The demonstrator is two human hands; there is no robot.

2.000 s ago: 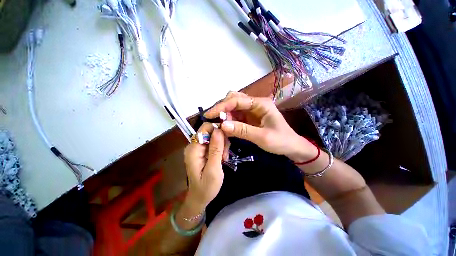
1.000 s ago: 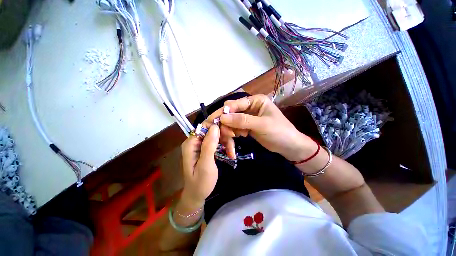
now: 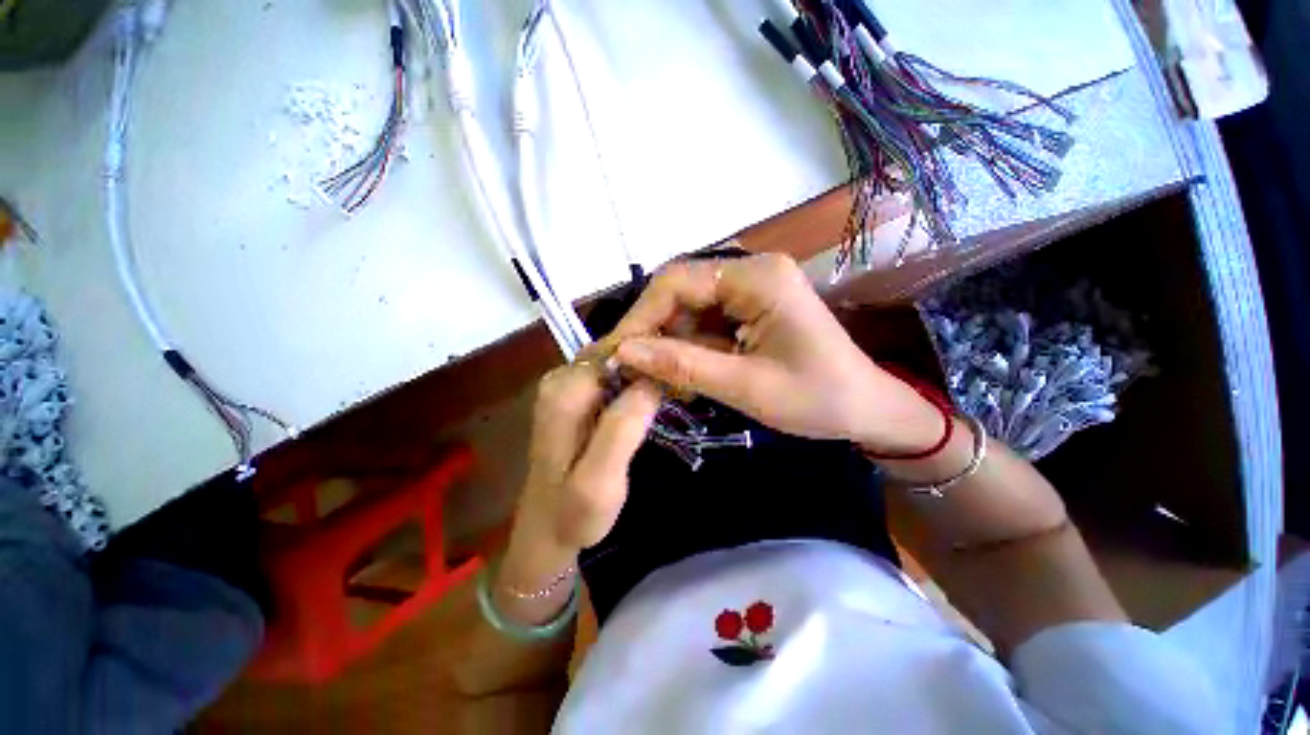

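Note:
My left hand [image 3: 582,452] is closed around the cable end and leads over my lap. My right hand [image 3: 762,349] meets it, thumb and index fingertips pinched at a tiny white connector housing [image 3: 615,368] that is mostly covered by the fingers. White sheathed cables [image 3: 558,325] run from the table over its edge into my left hand. Thin coloured wire leads [image 3: 690,428] with small white ends stick out below my hands, against the dark cloth on my lap. Exactly how the fingertips hold the housing and leads is hidden.
A cable bundle [image 3: 920,115] with coloured leads lies at the upper right. An open cardboard box [image 3: 1178,431] holds harnesses [image 3: 1027,359]. Loose housings [image 3: 319,129] and a single harness [image 3: 132,280] lie left. A red stool [image 3: 352,574] stands under the table; a seated person's clothing shows lower left.
The view has shifted, so the table things appear further right. My right fingertips have closed in on my left ones; the white housing that stood clear between them is now mostly covered.

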